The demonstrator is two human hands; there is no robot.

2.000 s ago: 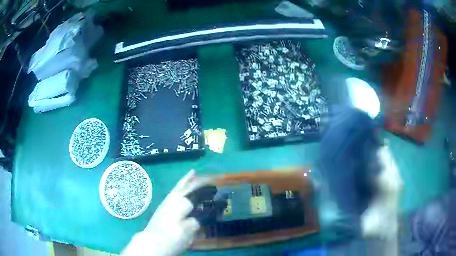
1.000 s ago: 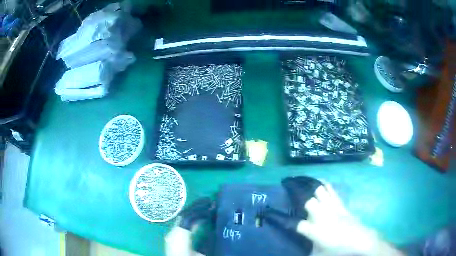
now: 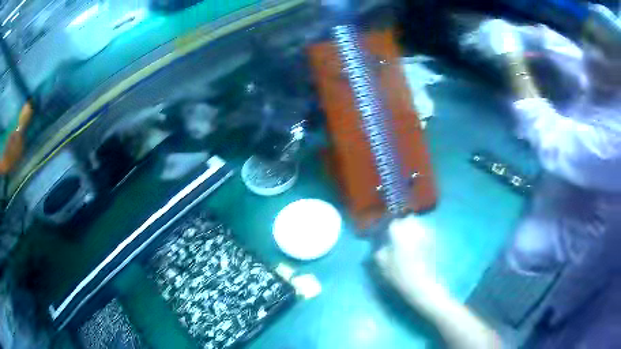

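Note:
My right hand (image 3: 406,262) is blurred at the near end of the long red-brown fixture (image 3: 333,146), its fingers at or just over that end. The fixture has a silver metal strip along its length. Something dark shows beside the fingers; I cannot tell whether it is held or is finger covers. My left hand is out of the picture.
White round dish (image 3: 307,229) lies left of my hand, a second dish (image 3: 269,175) behind it. Transistor tray (image 3: 221,283), white-striped long bar (image 3: 139,238) and pale pads (image 3: 306,285) are left. At right are a dark strip with silver parts (image 3: 500,170) and a coworker's pale sleeve (image 3: 562,129).
The view has swung right. The dark plate that both hands were on is out of view, as is my left hand. My right hand has moved to the long fixture's near end.

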